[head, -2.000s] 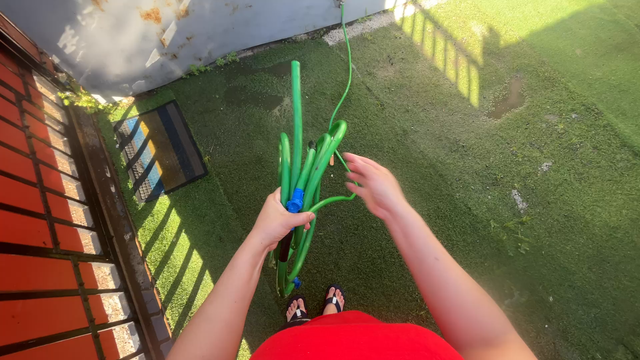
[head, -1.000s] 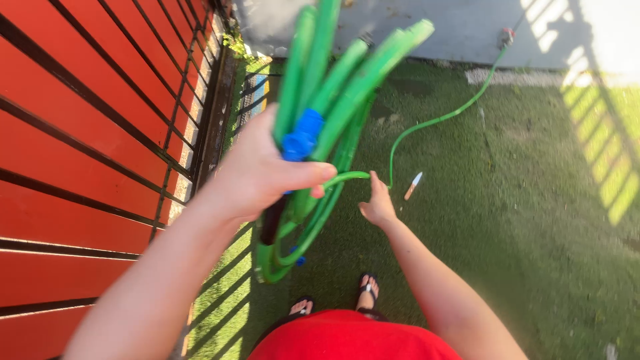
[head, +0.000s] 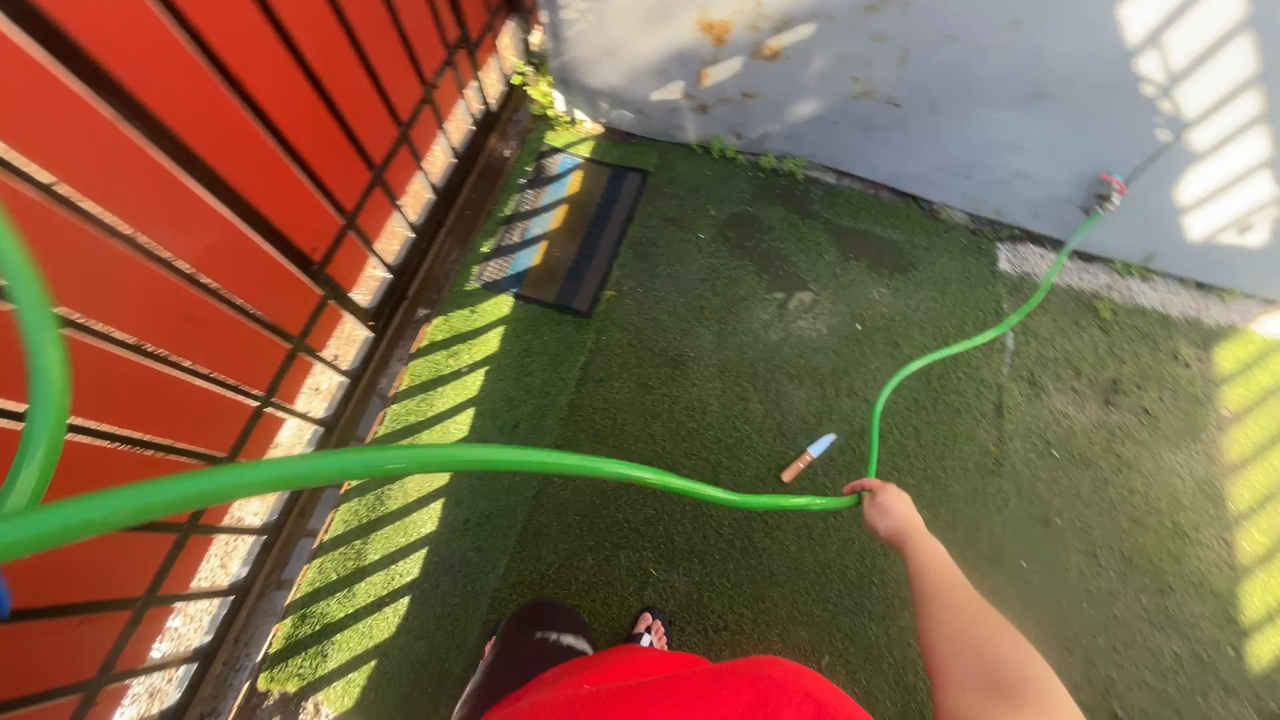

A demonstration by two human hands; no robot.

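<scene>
My right hand is closed around a green garden hose at the right of centre. From this hand the hose curves up and right to a tap on the grey wall. Its other side stretches left across the view and leaves at the left edge, where another loop of hose shows and a bit of blue plastic is cut off. My left hand is out of view. A knife with a brown handle lies on the artificial grass, just left of my right hand.
Along the left runs a red wall behind a dark metal grille above a low ledge. A striped doormat lies by the corner. The grey wall closes off the far side. My sandalled foot is at the bottom.
My left hand and most of the coiled hose have left the view on the left. The hose now stretches between there and my right hand, with which I hold it lower right.
</scene>
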